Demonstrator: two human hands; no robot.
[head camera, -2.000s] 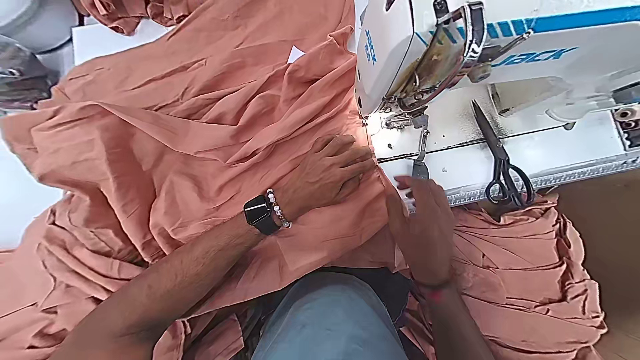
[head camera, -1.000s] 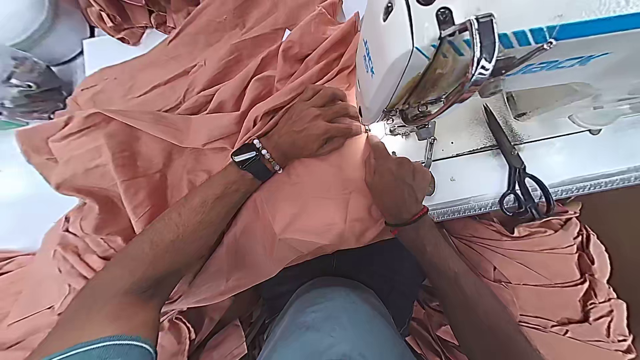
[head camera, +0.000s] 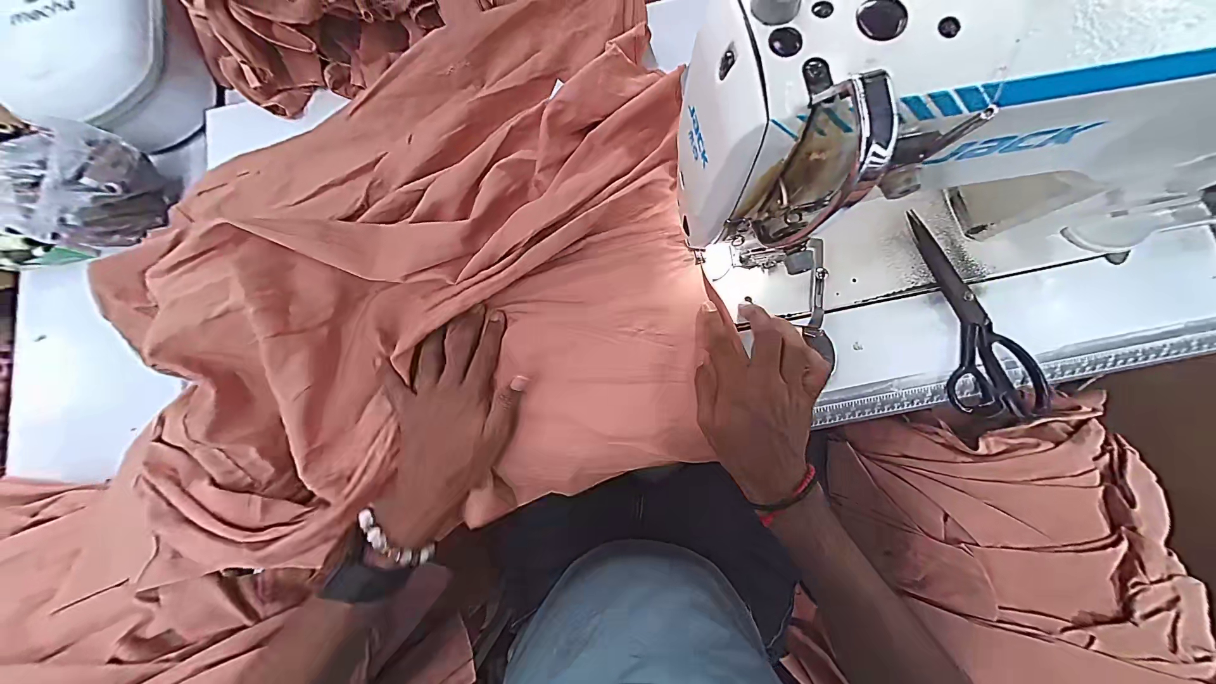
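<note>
A large piece of salmon-coloured fabric (head camera: 598, 380) spreads over the table, its right edge running under the lit needle area of a white Jack sewing machine (head camera: 855, 114). My left hand (head camera: 451, 418) lies flat on the cloth with fingers spread, left of the machine's presser foot. At the cloth's right edge, just below the needle area, is my right hand (head camera: 760, 399); its index finger and thumb straddle the edge, and whether they pinch it cannot be told. The needle itself is too small to make out.
Black-handled fabric scissors (head camera: 978, 332) lie on the machine bed, handles over a measuring tape (head camera: 1121, 356) along the table edge. More salmon fabric (head camera: 1026, 513) hangs at the lower right, and another heap (head camera: 323, 47) lies at the top left near a clear plastic bag (head camera: 81, 180).
My left hand has moved back from near the needle toward the lower left and spread its fingers. The right hand's fingers, curled one second ago, are now more extended along the cloth's edge.
</note>
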